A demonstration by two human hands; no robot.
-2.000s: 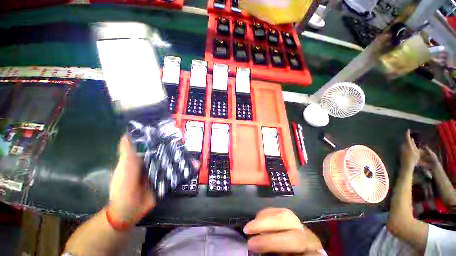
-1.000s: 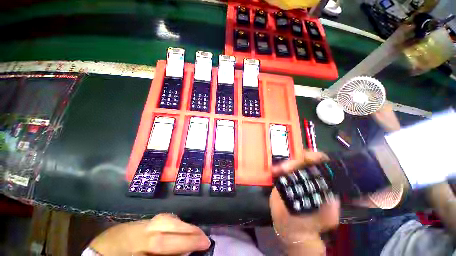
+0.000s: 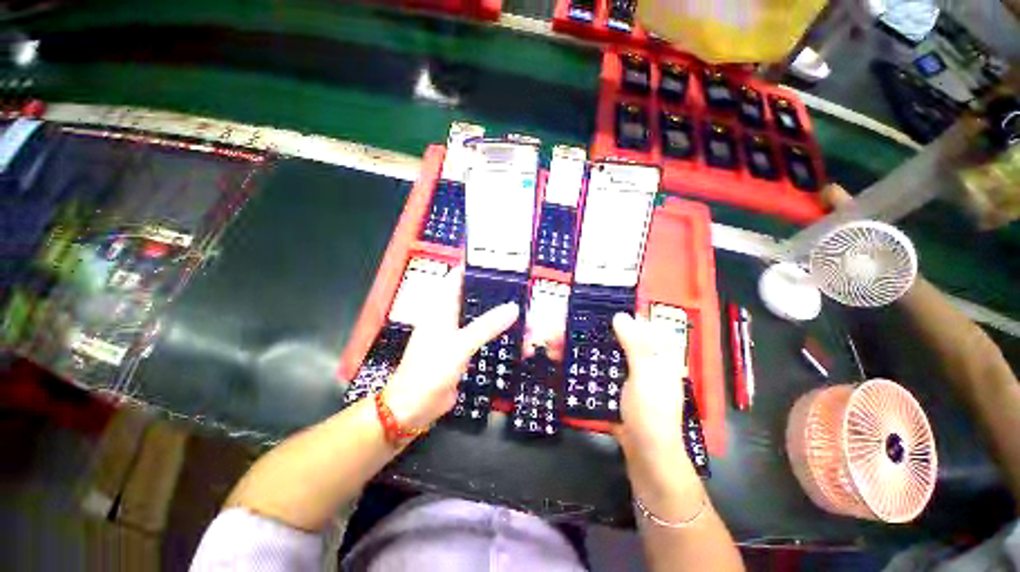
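My left hand [image 3: 431, 369] holds an open flip phone [image 3: 500, 212] upright over the red tray [image 3: 685, 240], thumb on its keypad. My right hand [image 3: 651, 380] holds a second open flip phone [image 3: 615, 229] beside it, thumb on the upper part of its keypad. Both screens glow white. Several other open phones with lit screens lie in the tray behind and below, such as one at the left [image 3: 422, 293] and one at the back [image 3: 565, 179]. The held phones and my hands partly hide them.
A second red tray [image 3: 705, 188] of closed dark phones stands behind. Red and white pens [image 3: 742, 355], a small dark block [image 3: 815, 356], a white fan [image 3: 862, 264] and a pink fan [image 3: 861, 449] are at the right. Another person's arm [image 3: 962, 346] reaches in there. A printed sheet [image 3: 117, 257] lies left.
Both hands have come over the tray, each now with an open phone. A second ago my right hand held a phone at the right and my left hand was low by the bench edge.
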